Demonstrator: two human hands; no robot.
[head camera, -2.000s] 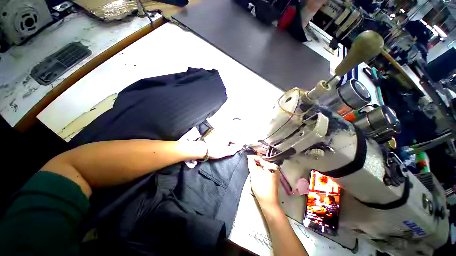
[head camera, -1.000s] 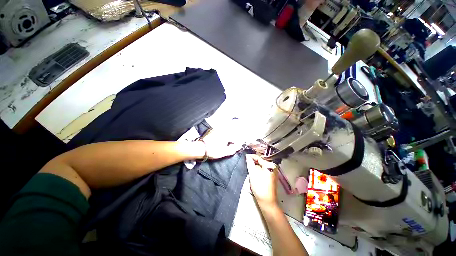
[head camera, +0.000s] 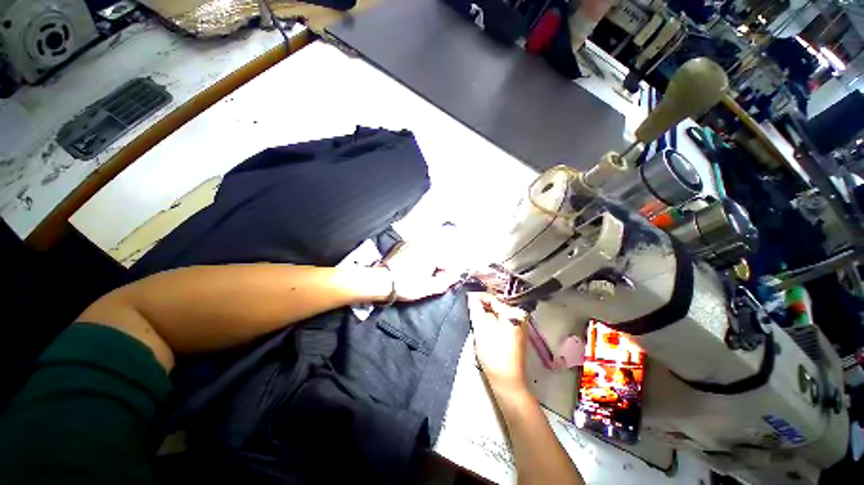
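Observation:
A dark navy garment (head camera: 322, 204) with fine stripes lies over the white table and the lap. A cream-white sewing machine (head camera: 654, 284) with black straps stands at the right, its needle area (head camera: 497, 282) over the garment's edge. My left hand (head camera: 422, 270) is overexposed and lies on the cloth beside the needle area. My right hand (head camera: 497, 327) is at the garment's edge just below the needle area, fingers bent together. The fingertips of both hands are small and blurred, so their hold on the cloth cannot be made out.
A smartphone (head camera: 611, 384) with a lit red-orange screen lies on the machine bed, with a slim pinkish tool (head camera: 541, 344) nearby. A dark grey board (head camera: 483, 80) is behind the white table (head camera: 313, 90). Metal cylinders (head camera: 715, 227) stand behind the machine. Another machine table is at upper left.
The camera view shifts very slightly. The hands and garment stay in nearly the same place.

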